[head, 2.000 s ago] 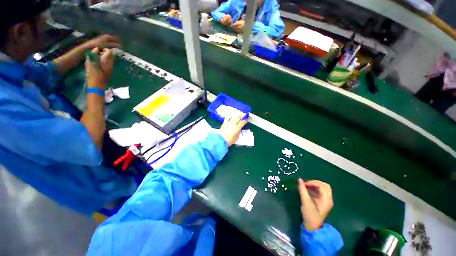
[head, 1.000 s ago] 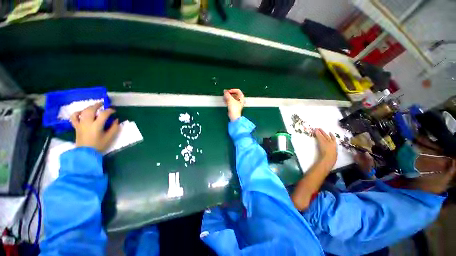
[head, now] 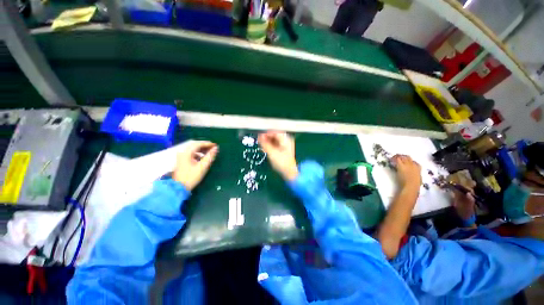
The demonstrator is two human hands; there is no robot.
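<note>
Tiny white pieces (head: 250,180) lie on the green bench in a cluster, with a loose outline of more (head: 254,156) above it. A white pad sheet (head: 235,212), split into two strips, lies near the front edge. My left hand (head: 195,164) is above the bench left of the pieces, fingertips close together; I cannot tell if something tiny is pinched. My right hand (head: 277,153) is blurred, beside the upper pieces, fingers curled; its fingertips' content is unclear. The blue bin (head: 145,123) with white contents stands at the back left, touched by neither hand.
At left are a metal-cased unit (head: 42,156), white paper (head: 128,173), a blue cable (head: 80,229) and red-handled pliers (head: 36,277). A solder spool (head: 361,177) stands right. Beyond it, a neighbour's hand (head: 408,173) works over white paper with small metal parts. A pale rail crosses behind.
The view has swung right since the oldest frame. My left hand has left the blue bin and moved right over the bench. My right hand has come from the rail down to the white pieces.
</note>
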